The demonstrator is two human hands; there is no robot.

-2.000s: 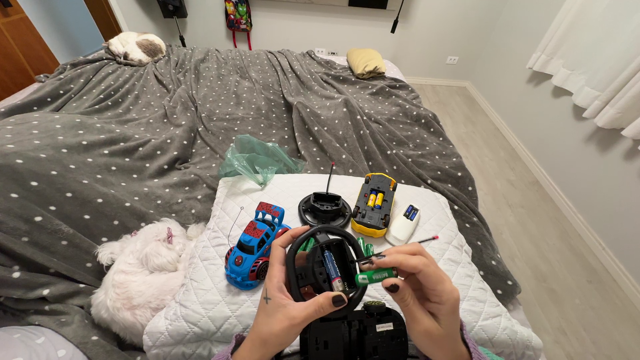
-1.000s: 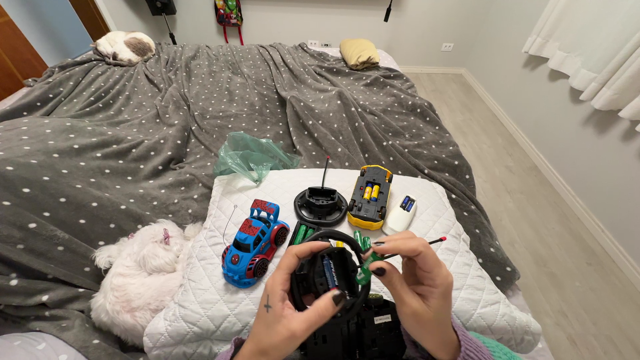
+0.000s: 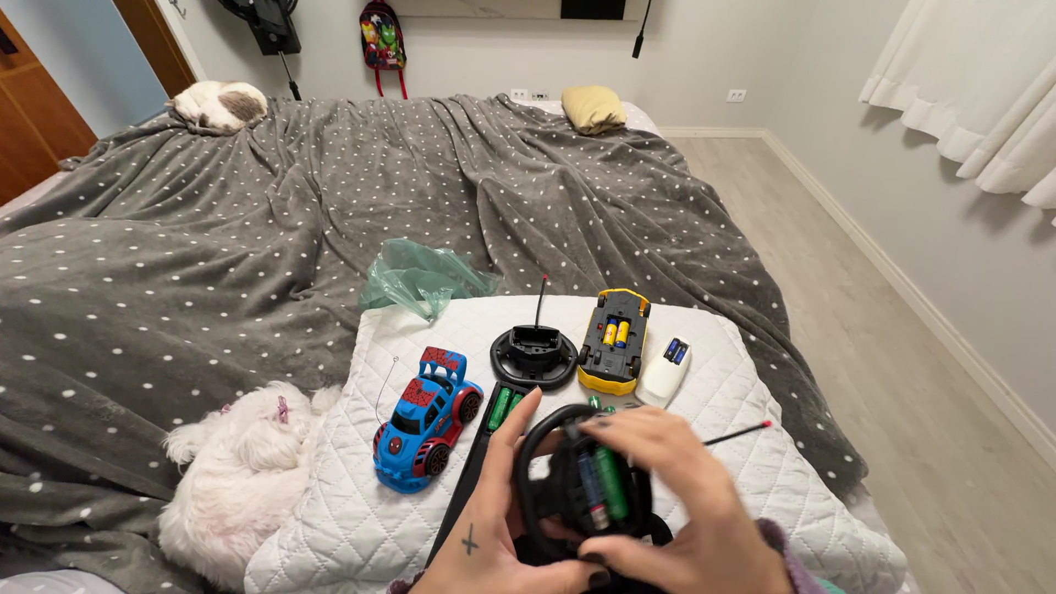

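Observation:
My left hand point(image 3: 511, 520) grips the left side of a black toy steering-wheel controller point(image 3: 540, 487) whose battery bay faces up. In the bay lie a blue battery point(image 3: 591, 487) and a green battery point(image 3: 610, 483) side by side. My right hand point(image 3: 685, 487) holds the controller's right side, fingers at the bay's top edge and thumb at its lower edge. The red-tipped antenna point(image 3: 738, 433) sticks out to the right. Beyond are a second wheel controller point(image 3: 535, 356), a yellow toy car point(image 3: 613, 342) upside down with batteries showing, and a white battery-powered device point(image 3: 664, 374).
A blue and red toy car point(image 3: 425, 421) stands on the white quilted cover point(image 3: 726, 346). Green batteries point(image 3: 505, 406) sit in a black object left of the controller. A green plastic bag point(image 3: 421, 280) lies behind. A white fluffy dog point(image 3: 247, 487) lies at the left, a cat point(image 3: 221, 106) farther off.
The green battery that my right hand held beside the wheel now lies in the bay next to the blue one. My right hand has moved onto the controller.

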